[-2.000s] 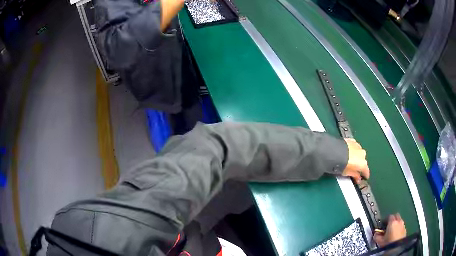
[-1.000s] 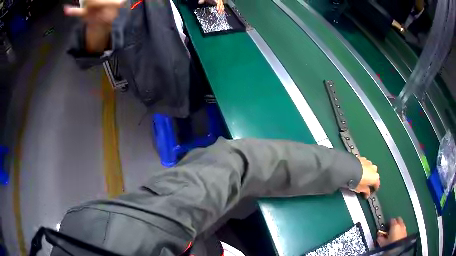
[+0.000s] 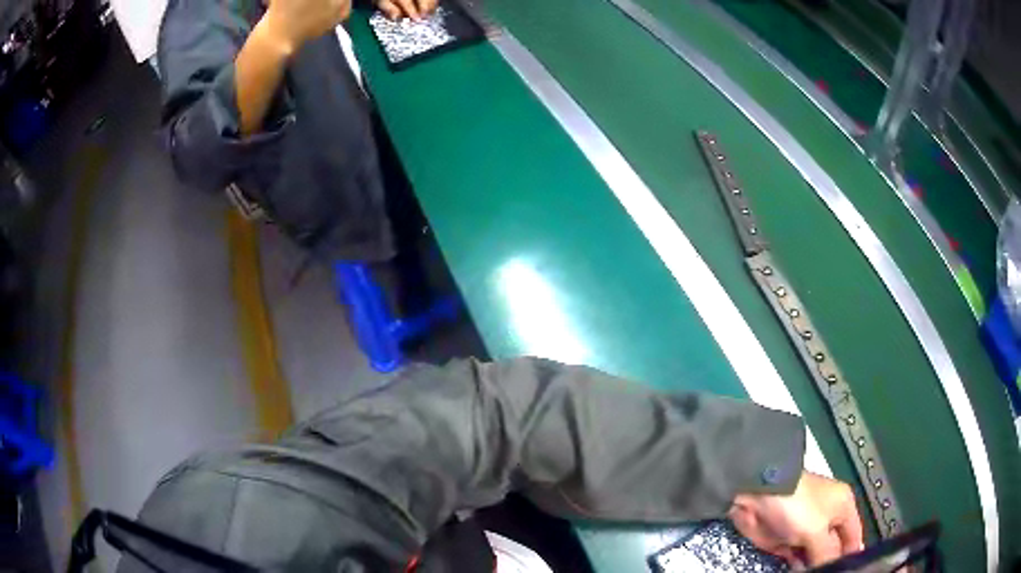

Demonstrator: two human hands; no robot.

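Observation:
My left hand [image 3: 801, 522] is low at the right, fingers bent and pointing down at the right part of the black parts tray [image 3: 717, 551]. The tray is full of small silvery parts and is cut off by the lower edge. Whether a part is between my fingertips is hidden. My right hand is not in view. Several narrow grey strips lie end to end on the green belt: a darker one [image 3: 730, 193] farther away and a lighter one [image 3: 797, 325] nearer, which runs on down past my left hand. They show rows of small round dots.
A long silvery rail [image 3: 661, 237] separates the glossy green bench [image 3: 481, 213] from the belt [image 3: 851, 325]. A neighbouring person [image 3: 280, 146] works at another tray [image 3: 412, 36]. A blue stool [image 3: 375, 319] stands below the bench. A dark curved frame [image 3: 901, 551] covers the lower right.
My left hand has left the strips and moved down to the tray. My right hand has gone out of view. The view has shifted, and more of the nearer strips shows uncovered.

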